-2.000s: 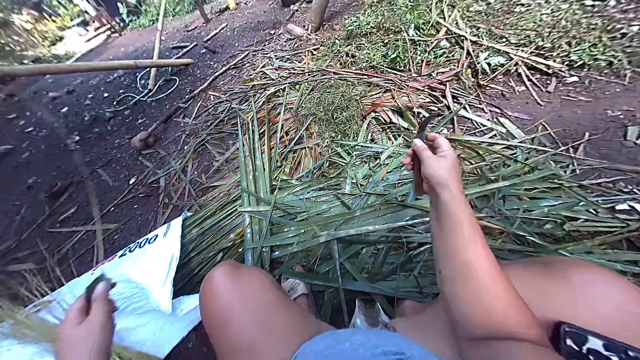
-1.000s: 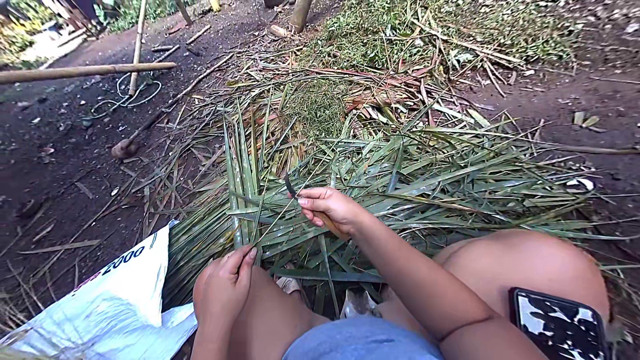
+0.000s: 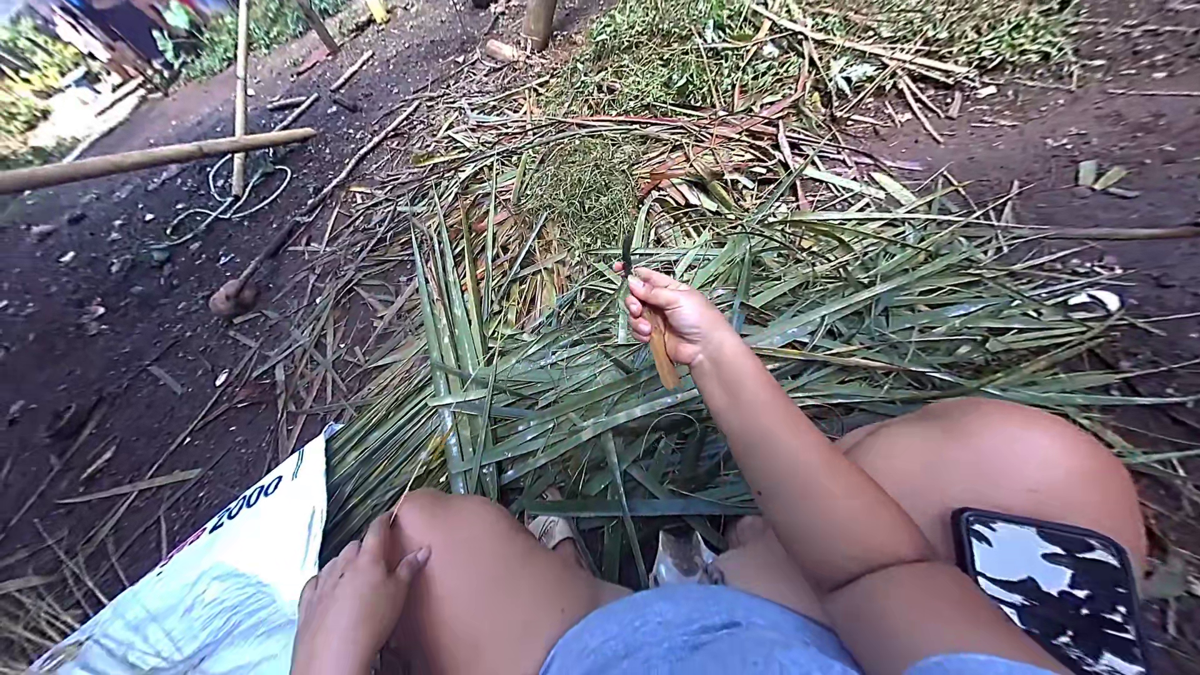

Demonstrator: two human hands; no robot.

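My right hand (image 3: 677,314) grips the wooden handle of a small knife (image 3: 663,352), its dark blade pointing up, above a spread of long green leaf strips (image 3: 600,398). At the lower left, my left hand (image 3: 354,586) rests against my bent left knee. A thin pale strip (image 3: 411,478) rises near its fingertips; whether the fingers pinch it I cannot tell. A white printed sack (image 3: 220,581) lies just left of that hand.
A phone in a black-and-white patterned case (image 3: 1050,586) rests on my right thigh. A wooden pole (image 3: 159,157) crosses the upper left, near a loop of rope (image 3: 230,211). Cut greenery (image 3: 656,56) and dry stalks lie beyond the leaves. A stick with a knobbed end (image 3: 232,297) is on the soil.
My left hand has come from over the sack to my left knee. My right hand, still holding the knife, moved in toward the left hand, then back away from it.
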